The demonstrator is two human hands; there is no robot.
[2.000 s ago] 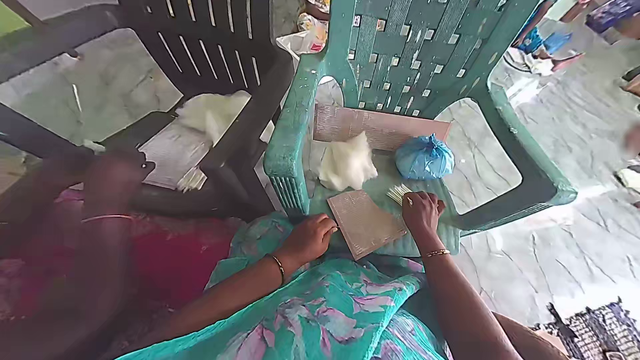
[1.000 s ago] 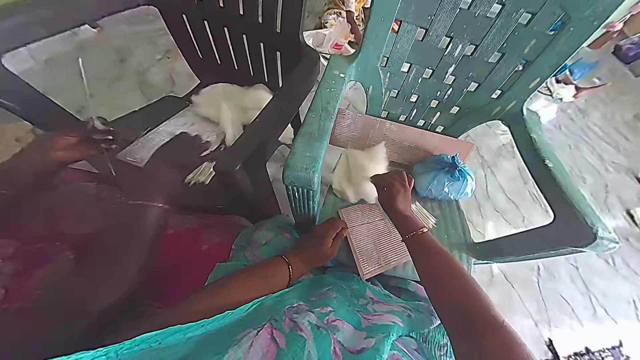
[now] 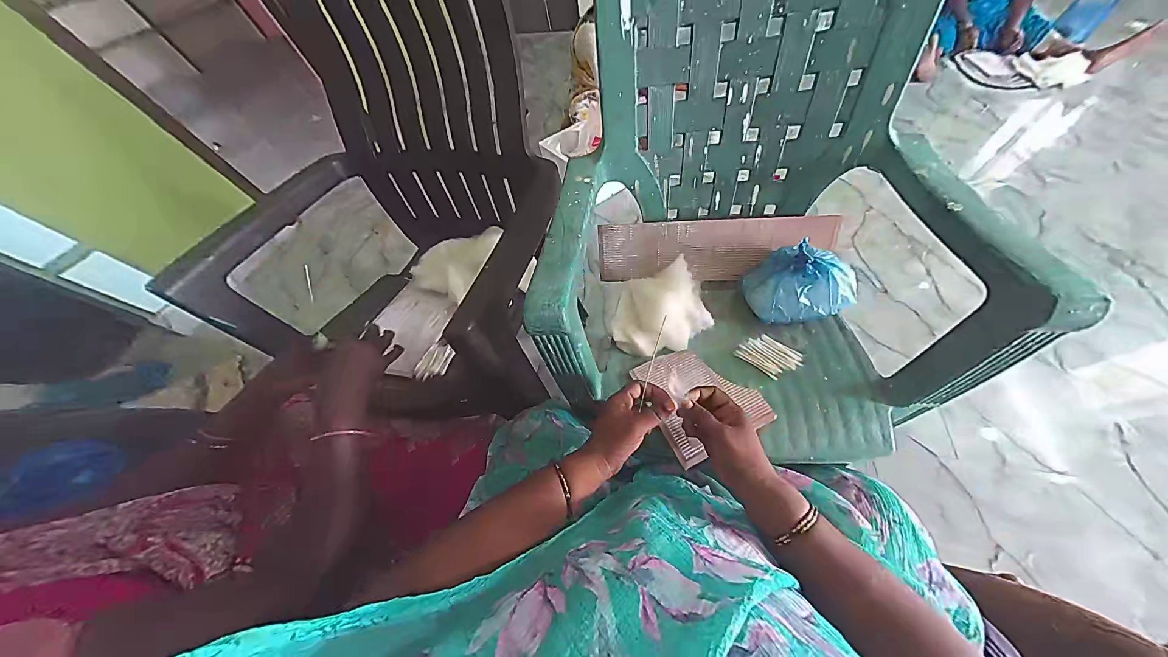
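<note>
My left hand [image 3: 630, 420] pinches a thin stick [image 3: 655, 351] that points upward. Close beside it, my right hand [image 3: 725, 429] has its thumb and fingertips together on a small tuft of cotton [image 3: 673, 385]. Beneath both hands lies a ridged cardboard piece [image 3: 698, 447] at the front of the green plastic chair's seat. Behind it sit a fluffy wad of cotton [image 3: 659, 308], a bundle of short white sticks [image 3: 769, 355] and a knotted blue plastic bag [image 3: 800, 285]. A longer ridged cardboard strip [image 3: 721, 246] leans at the chair's back.
At left, a co-worker's hands [image 3: 356, 365] are over a dark plastic chair [image 3: 438, 109], whose seat holds cotton [image 3: 456, 265], a pale board [image 3: 415, 324] and white sticks [image 3: 436, 360]. The green chair's arms [image 3: 557, 274] flank my work. Another person [image 3: 995, 32] sits on the floor, top right.
My right hand has moved from the cotton wad to beside my left hand, which now holds a thin stick upright above the cardboard. The view has shifted.
</note>
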